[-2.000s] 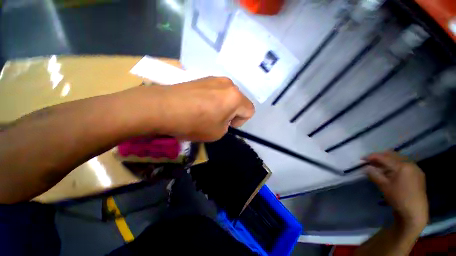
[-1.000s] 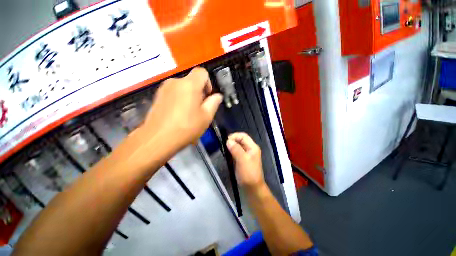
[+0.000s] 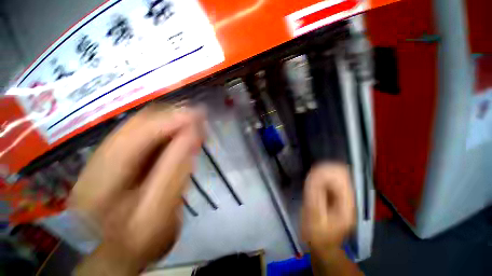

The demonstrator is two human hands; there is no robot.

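My left hand is large and blurred in front of the left part of the machine. Its fingers are bent, and I cannot tell whether it holds anything. My right hand is lower right, blurred, with curled fingers; no strap shows clearly in it. Narrow black straps hang against the white panel between my hands. A silvery clip is below the orange cover, with a dark strip-like shape under it. Another clip is to its left, blurred.
The orange cover with a lettered white sign and red arrow spans the top. A red-orange door and white panel are at right. A blue crate and a black piece with a pale edge are at the bottom.
The view has turned from the table to the machine's clips, then shifted slightly. My hands were close together at a strap below a clip one second ago; now they are apart and lower.
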